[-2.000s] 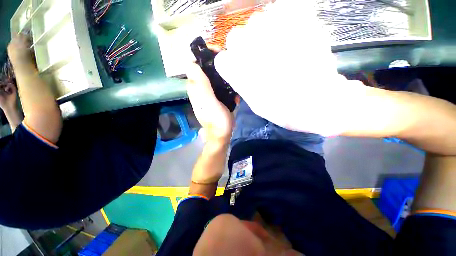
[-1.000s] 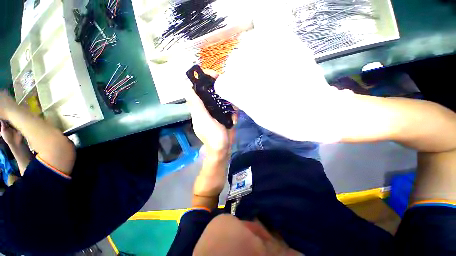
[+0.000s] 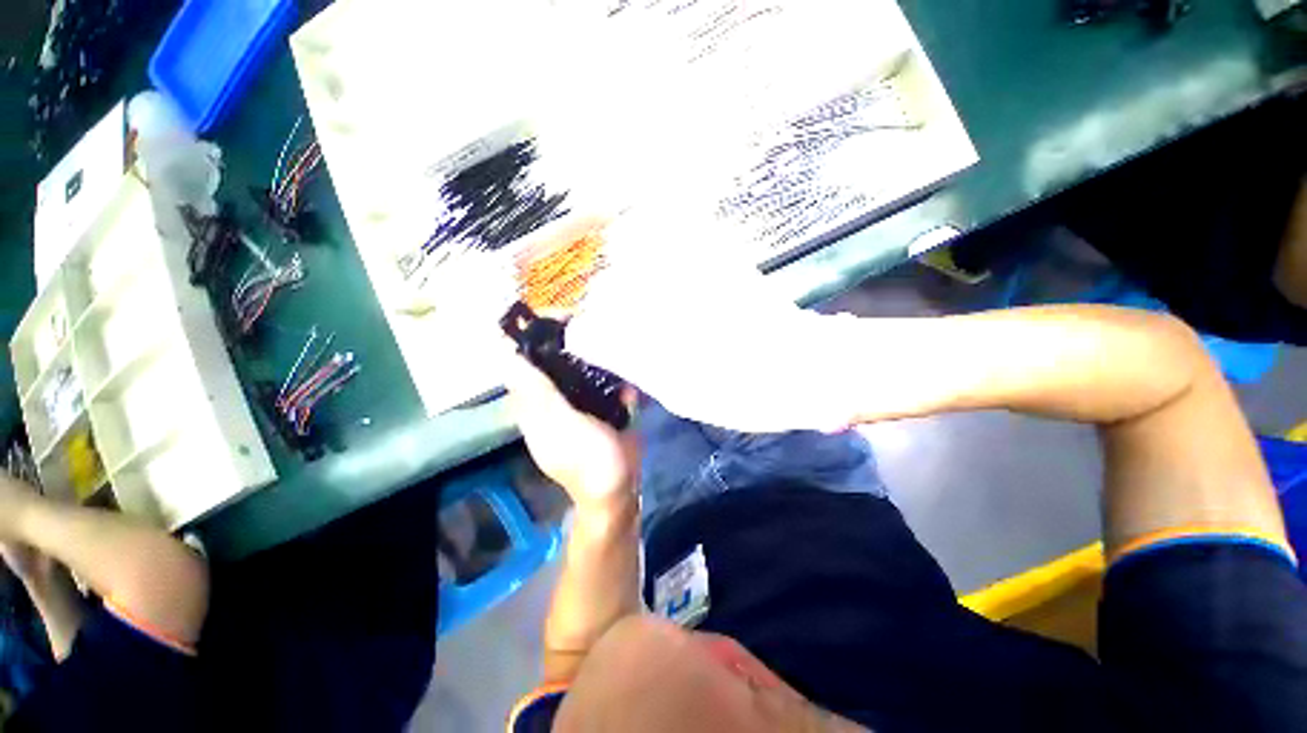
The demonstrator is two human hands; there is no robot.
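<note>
My left hand (image 3: 576, 455) is bare and holds a black connector housing (image 3: 576, 375) by its lower part. The housing is tilted, with its end tab and round hole pointing up and to the left. My right hand (image 3: 688, 337) is an overexposed white blob against the housing's right side; its fingers and anything in them cannot be made out. Just beyond the housing, orange wires (image 3: 562, 267) lie in the cream sorting tray (image 3: 344, 186). Black wires (image 3: 495, 196) lie behind them, and pale wires (image 3: 810, 169) lie toward the tray's right end.
Part-wired connectors (image 3: 304, 390) lie on the green bench between the sorting tray and a narrower compartmented tray (image 3: 230, 430). A blue bin (image 3: 222, 57) is at the back left. A neighbour's arm (image 3: 108, 551) is at the left edge. A blue stool (image 3: 502, 551) stands below the bench.
The view has shifted and turned, bringing the blue bin into sight and more of the sorting tray. My left hand still holds the housing; my right hand stays beside it.
</note>
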